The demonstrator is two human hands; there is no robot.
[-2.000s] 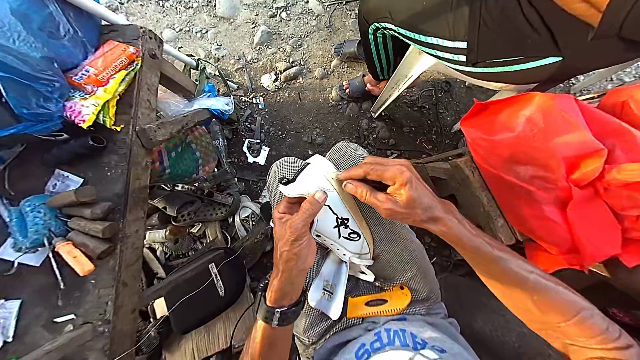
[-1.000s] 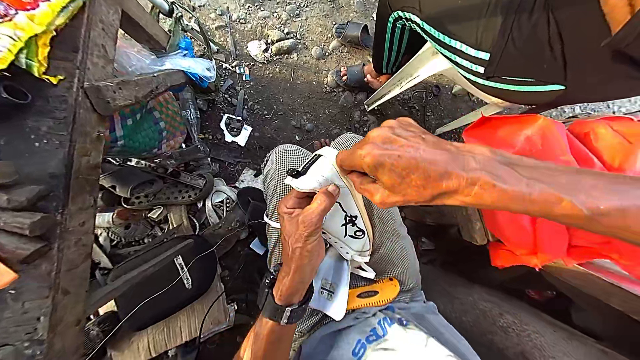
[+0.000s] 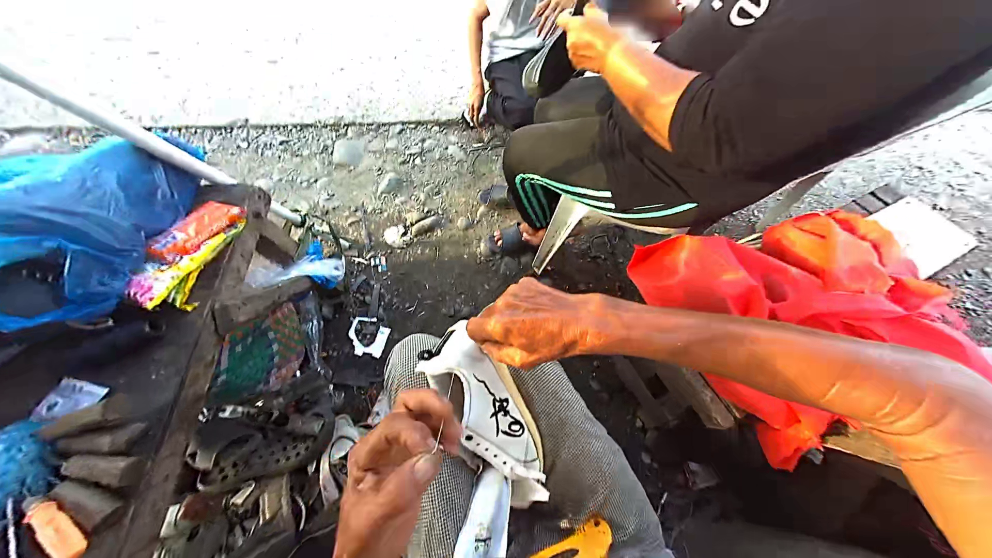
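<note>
A white shoe [image 3: 496,411] with black markings and a row of lace holes lies on my lap, its heel end pointing away from me. My right hand [image 3: 542,324] is closed at the far end of the shoe, by the edge of the sole; whether it holds a tool there is hidden. Just left of the shoe opening, my left hand [image 3: 399,469] pinches a thin thread [image 3: 443,418] between thumb and finger, and the thread runs up into the shoe. The shoe's tongue [image 3: 486,511] hangs toward me. Near my lap's lower edge lies a yellow perforated object [image 3: 577,540].
At left stands a wooden bench [image 3: 182,403] with a blue plastic bag [image 3: 93,209], colourful packets [image 3: 182,252] and wooden blocks [image 3: 101,469]. Worn footwear [image 3: 263,446] is piled below it. Red cloth [image 3: 775,310] lies at right. A person in black [image 3: 721,139] sits ahead, others beyond.
My left hand has let go of the shoe's side and now pinches the thread to its left. My right hand stays at the shoe's far end. The view has tilted up.
</note>
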